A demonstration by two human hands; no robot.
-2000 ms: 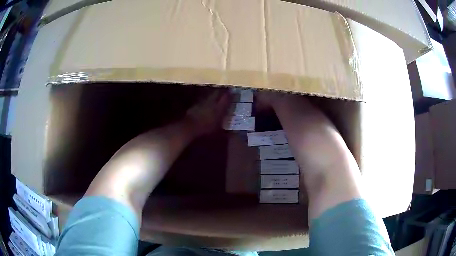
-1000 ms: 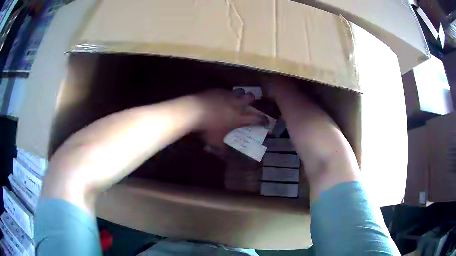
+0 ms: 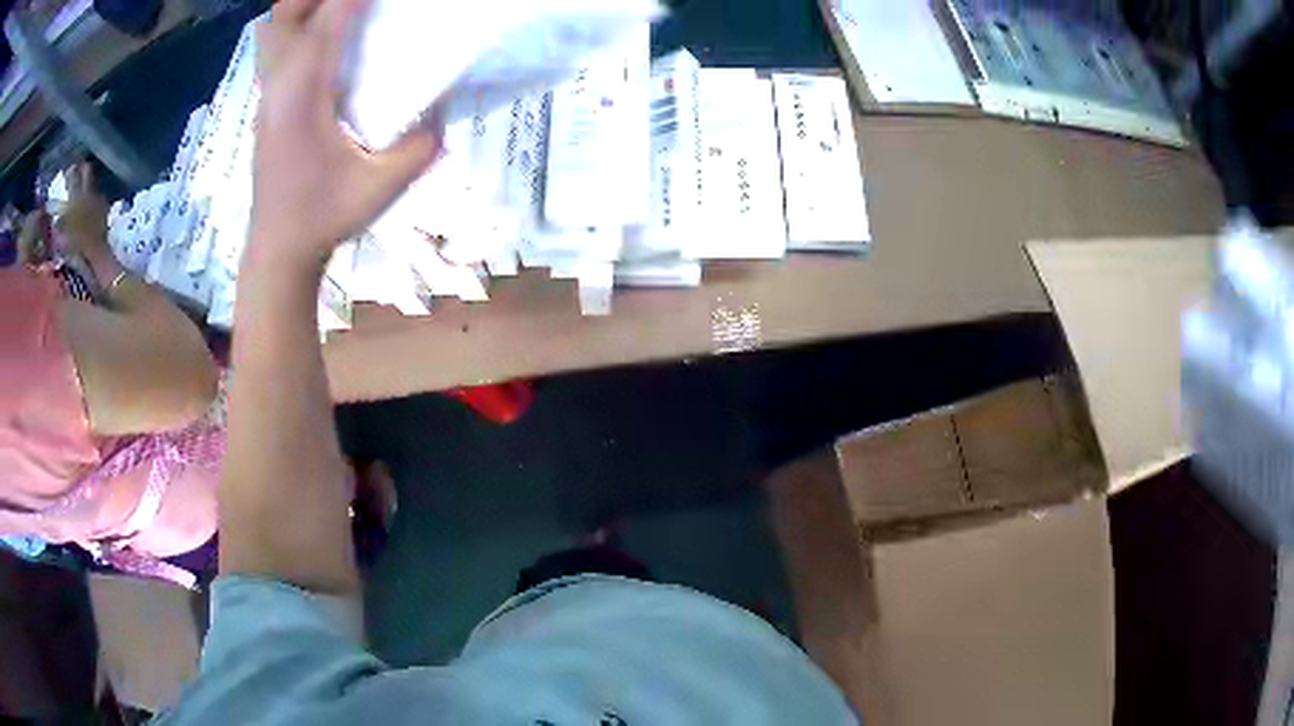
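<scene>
White retail boxes (image 3: 738, 163) with black print and barcodes lie in an overlapping row on the brown bench edge. My left hand (image 3: 334, 142) is at the upper left, its fingers partly cut off by the top edge. Its thumb and fingers are round overexposed white retail boxes (image 3: 483, 50) above the row; how many is unclear. My right hand is out of the picture. Blurred white boxes (image 3: 1249, 369) show at the right edge; what holds them is hidden. An open brown carton (image 3: 993, 610) stands below the bench at the right.
A person in pink (image 3: 107, 411) is close at the left, one hand near the row. Pale printed panels (image 3: 1057, 64) lie at the back right of the bench. A raised carton flap (image 3: 1128, 348) stands at the right. A red object (image 3: 497, 400) shows below the bench edge.
The view has turned from inside the large carton to the bench. My left hand has left the carton and is at the box row. My right arm has gone out of view.
</scene>
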